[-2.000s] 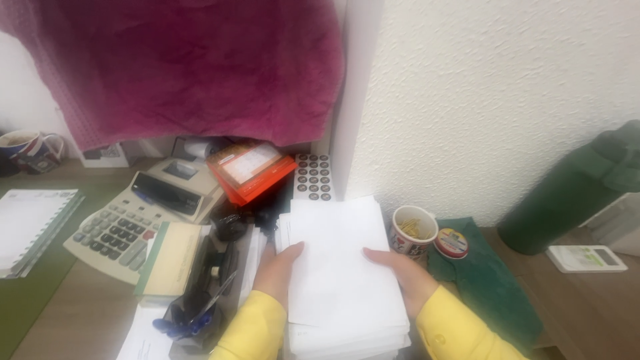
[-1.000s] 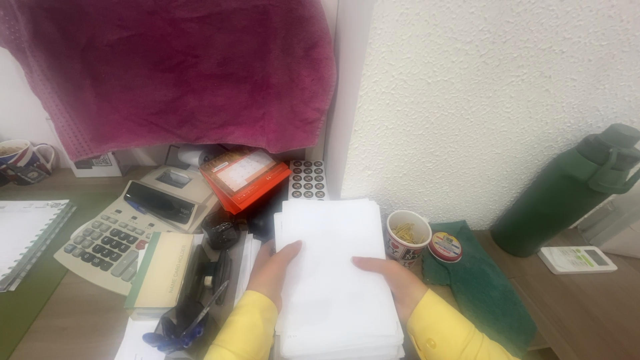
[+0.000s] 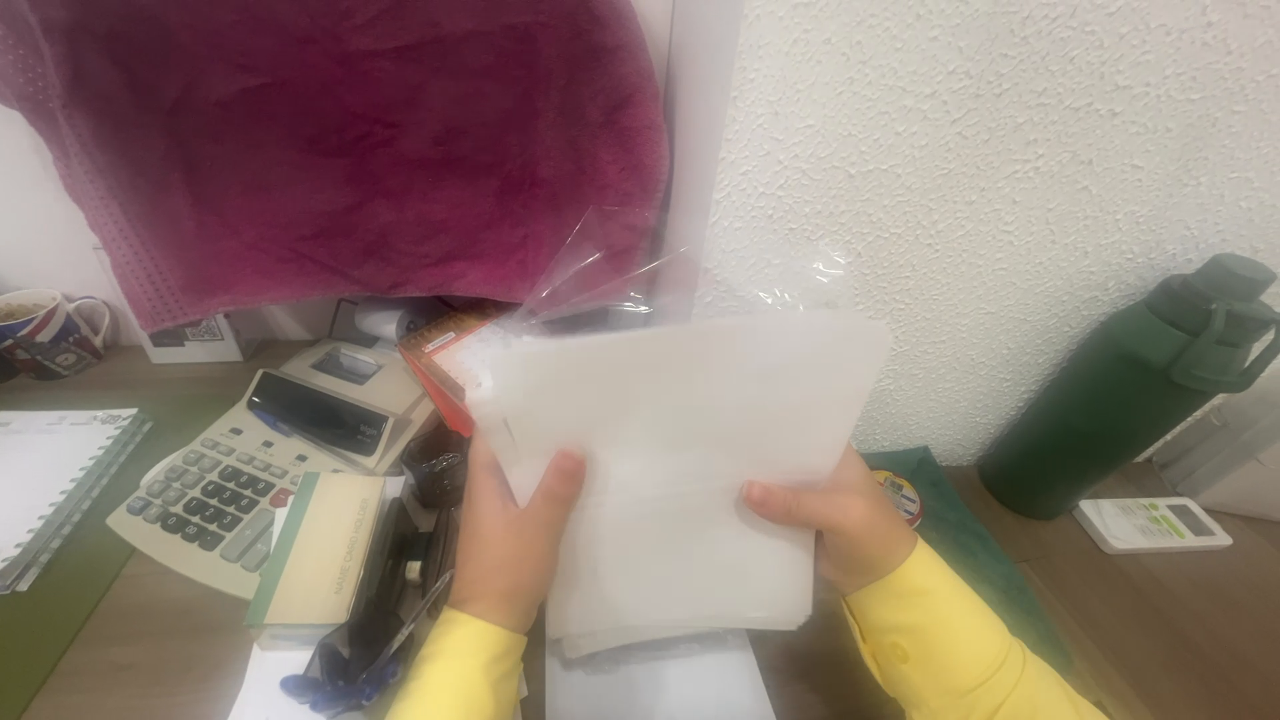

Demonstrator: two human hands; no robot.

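Between my two hands is a bundle of white paper sheets (image 3: pixel 680 480), raised and tilted, with clear plastic film (image 3: pixel 640 285) sticking out past its far edge. My left hand (image 3: pixel 515 530) grips the left side, thumb on the front face. On the right side my right hand (image 3: pixel 840 515) holds on in the same way, its fingers hidden behind the sheets. Below the bundle more white paper (image 3: pixel 660 685) lies on the desk. Yellow sleeves cover both wrists.
Left of my hands are a printing calculator (image 3: pixel 230 480), a name card holder box (image 3: pixel 325 550), blue-handled scissors (image 3: pixel 345 670) and an orange box (image 3: pixel 445 365). A spiral notebook (image 3: pixel 60 480) and mug (image 3: pixel 55 335) stand farther left. At right are a green bottle (image 3: pixel 1120 390), a white remote-like device (image 3: pixel 1150 525) and green cloth (image 3: pixel 1000 570).
The bundle has come up from its lower, flatter position, held in both hands. Plastic film now shows beyond its far edge, and the bundle covers the paper cup seen before.
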